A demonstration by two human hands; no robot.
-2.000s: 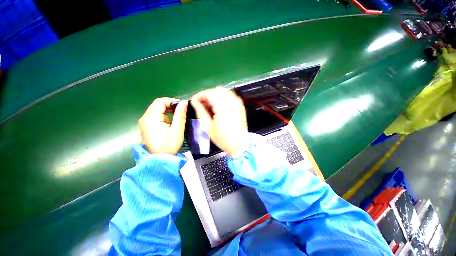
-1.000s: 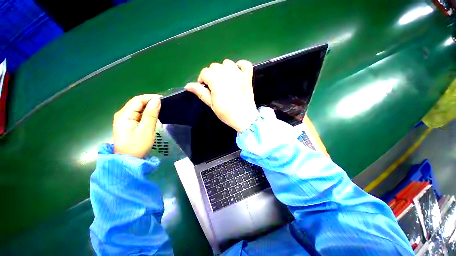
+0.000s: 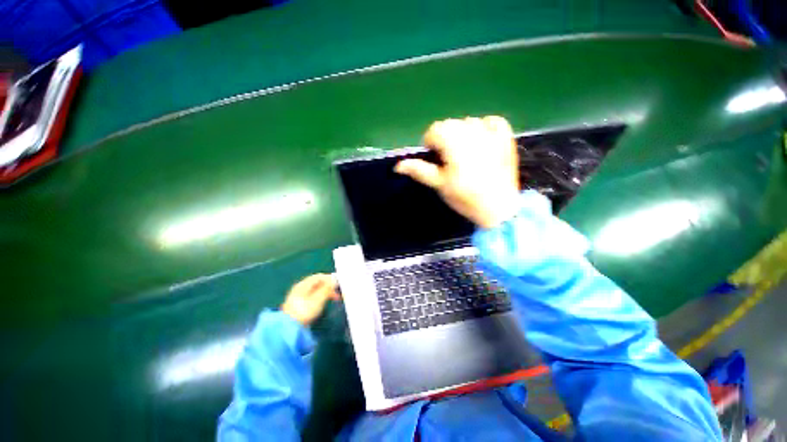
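Note:
An open grey laptop lies in front of me, with its black display (image 3: 401, 203) raised and its keyboard (image 3: 440, 289) uncovered. A white sheet (image 3: 355, 319) shows beneath its left side, and a red-orange tray edge (image 3: 492, 382) shows along the front. My right hand (image 3: 475, 164) is at the display's top edge, fingers curled over it and thumb in front of the glass. My left hand (image 3: 311, 298) is low at the sheet's left edge. Its fingertips are blurred, and I cannot tell whether it holds anything.
The laptop is on a glossy green bench (image 3: 233, 190) with a raised seam behind it. A red tray with a white and dark unit (image 3: 39, 112) is at the far left. Blue crates (image 3: 95, 26) are behind. Yellow cloth (image 3: 759, 263) and a yellow floor line are at the right.
My left hand has left the display's top left corner and moved down to the sheet's left edge. My right hand stays at the top edge. The display corner is now uncovered.

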